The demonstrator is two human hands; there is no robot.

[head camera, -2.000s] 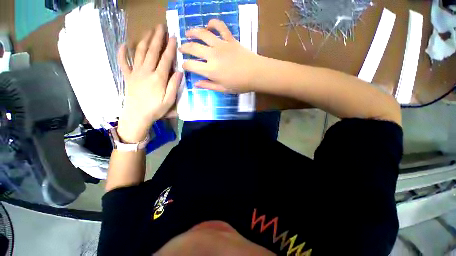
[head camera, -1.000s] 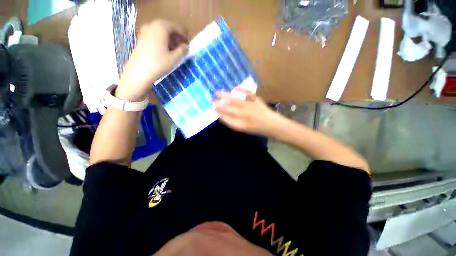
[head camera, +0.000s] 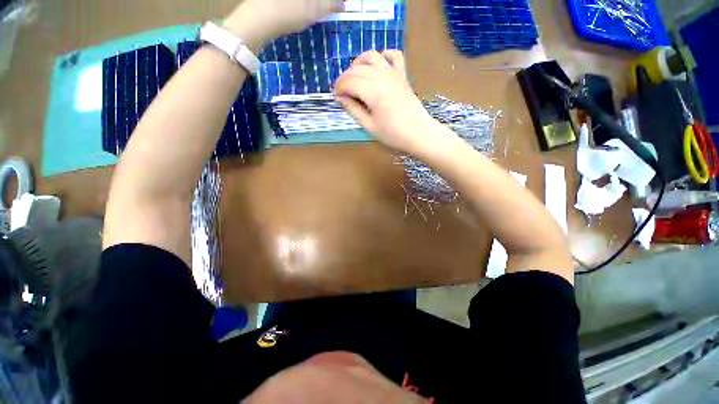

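A blue solar cell panel with silver lines lies on top of a layered stack with white edges, on the far side of the table. My right hand is at the near right part of the stack, with its fingers bent and its fingertips pinched at the panel's near edge. My left hand reaches over the panel's far side at the top of the picture. It is partly cut off by the edge, and what its fingers touch cannot be told.
Dark blue cell strips lie on a teal board at left. Ribbon bundle is below. Ribbon pieces lie by my right forearm. At right are a soldering iron, black box, crumpled tissue, cable, red can and blue tray.
The panel was flat in front of me, then turned at an angle between my hands. Both hands have now moved forward to the far stack, and the view has shifted to the far side.
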